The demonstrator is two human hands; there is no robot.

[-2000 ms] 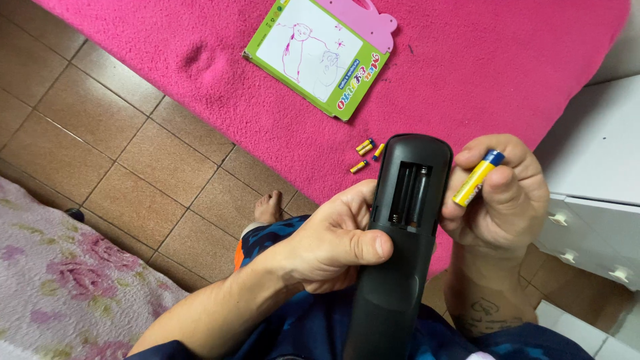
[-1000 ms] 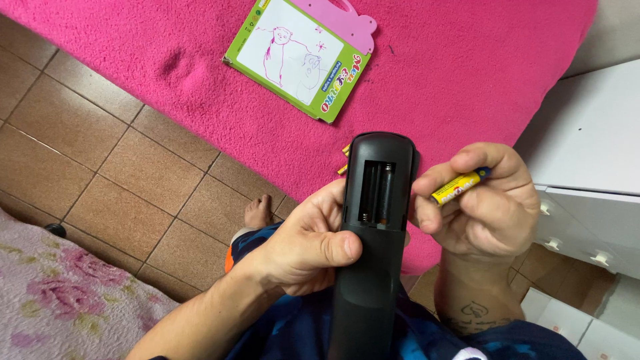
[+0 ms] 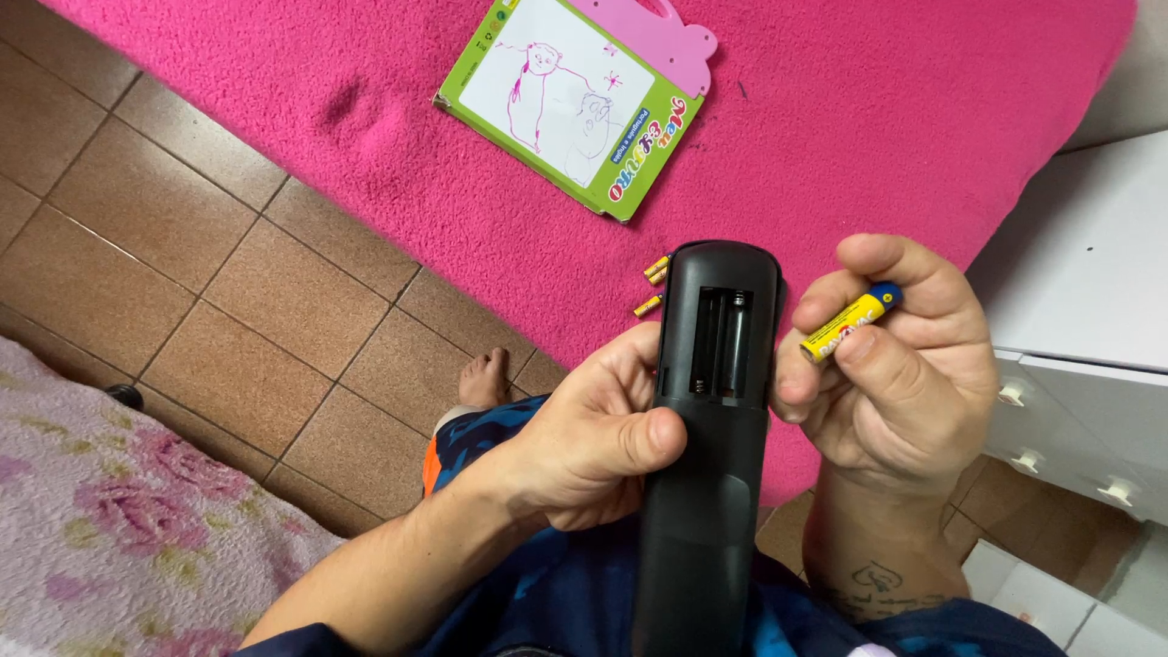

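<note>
My left hand (image 3: 602, 429) grips a black remote control (image 3: 707, 456) from its left side, thumb on its back. The battery compartment (image 3: 722, 342) near the top end is uncovered, with a spring visible inside; it looks empty. In my right hand (image 3: 899, 365), just right of the remote, a yellow and blue Rayovac battery (image 3: 849, 321) is pinched between thumb and fingers, blue end pointing up and right. Several more yellow batteries (image 3: 649, 305) lie on the pink blanket (image 3: 821, 137), partly hidden behind the remote.
A green-edged drawing board (image 3: 557, 91) with a pink handle lies on the blanket beyond the remote. White drawers (image 3: 1086, 401) stand at the right. Brown floor tiles (image 3: 228, 274) and a floral cover (image 3: 137, 520) are at the left. A bare foot (image 3: 484, 379) rests on the floor.
The battery in my right hand is turned, from steeply upright two seconds ago to a flatter slant. My left hand keeps its hold on the remote. The view has shifted slightly.
</note>
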